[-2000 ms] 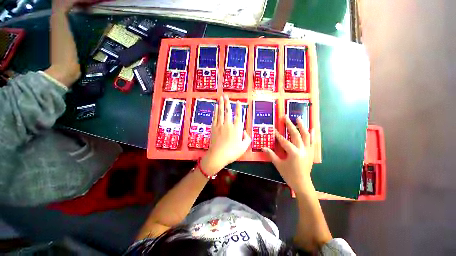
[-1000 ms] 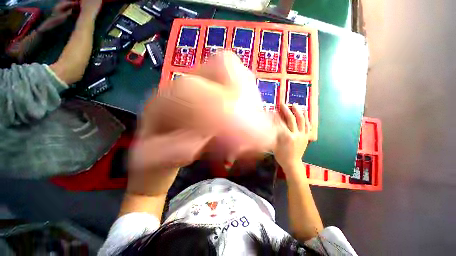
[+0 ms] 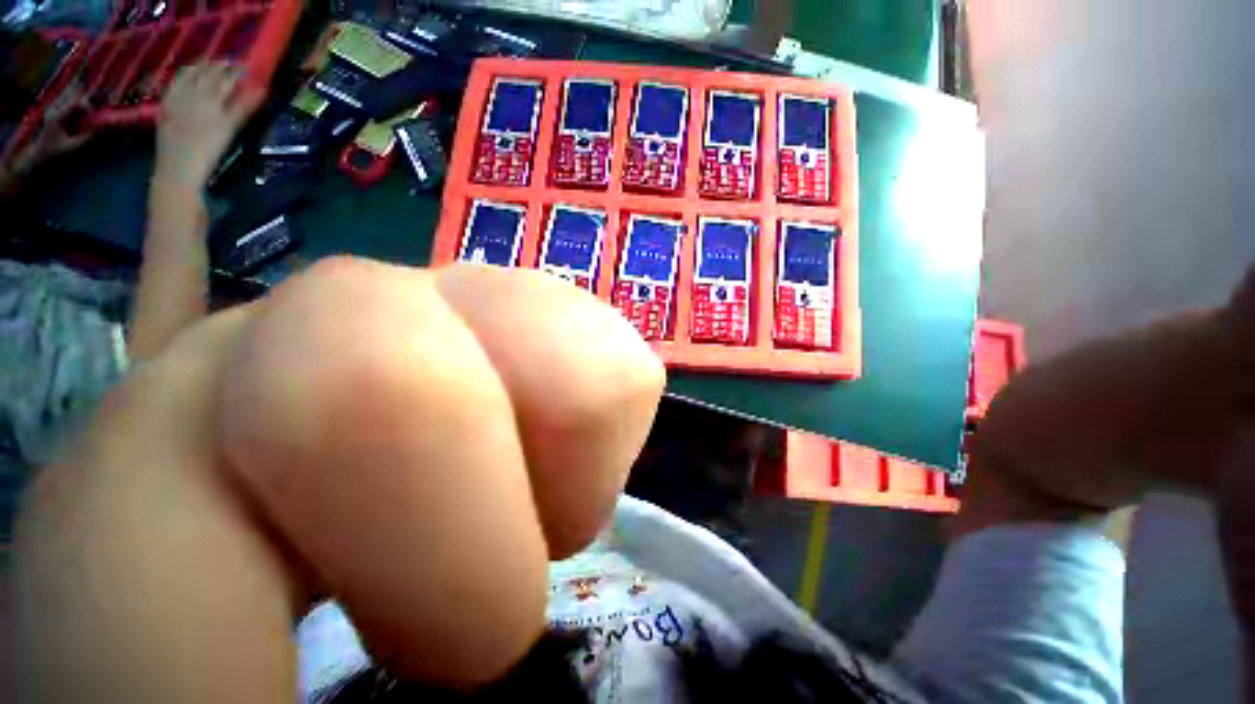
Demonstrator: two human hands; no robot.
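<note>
A red-orange phone tray (image 3: 771, 360) lies on the green bench with two rows of keypad phones (image 3: 723, 282), face up, screens blue. My left hand (image 3: 413, 454) is very large and blurred, close to the camera, fingers curled. It covers the tray's lower left corner and part of the lower-left phones; whether it holds anything cannot be told. My right hand (image 3: 1115, 406) is dark and blurred near the camera at the right edge, partly cut off; its fingers cannot be made out.
Loose black batteries (image 3: 262, 242) and a small red piece (image 3: 366, 162) lie left of the tray. Another person's hand (image 3: 207, 110) is at a red tray (image 3: 262, 48), upper left. A white board (image 3: 633, 14) is at the back. Another red tray (image 3: 867, 472) shows below the bench's right end.
Both my hands have left the tray and come up close to the camera. More lower-row phones are uncovered. The other person's red tray has come into view at the upper left.
</note>
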